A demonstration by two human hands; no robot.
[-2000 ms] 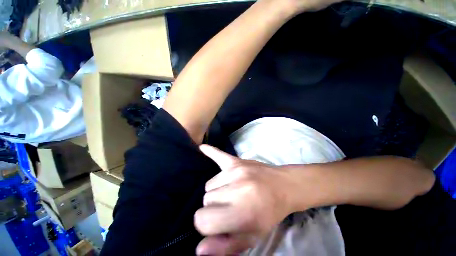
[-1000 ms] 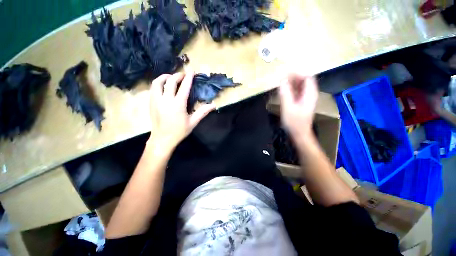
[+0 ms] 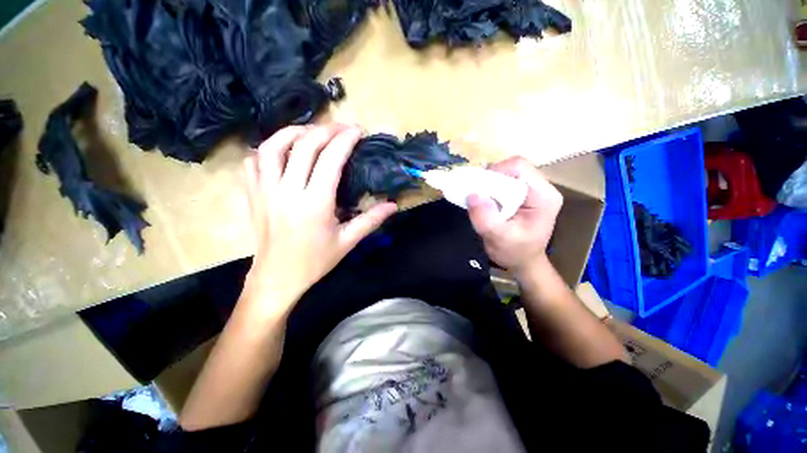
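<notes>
A black jagged-edged moulded piece (image 3: pixel 382 166) lies at the bench's front edge. My left hand (image 3: pixel 305 190) rests on its left end, fingers bent over it and thumb at its lower edge. My right hand (image 3: pixel 520 212) grips a white glue bottle (image 3: pixel 478 188), tilted so its thin blue tip touches or hovers just over the piece; which one I cannot tell. The left fingers hide part of the piece.
Black pieces are heaped on the tan bench (image 3: pixel 199 230) behind my left hand, with a single strip (image 3: pixel 75 168) at left. A blue crate (image 3: pixel 674 292) with black parts and open cartons (image 3: pixel 584 212) stand below at right.
The view has shifted a little. My right hand, empty-looking and blurred a second ago, now holds the glue bottle at the piece. My left hand stays on the piece.
</notes>
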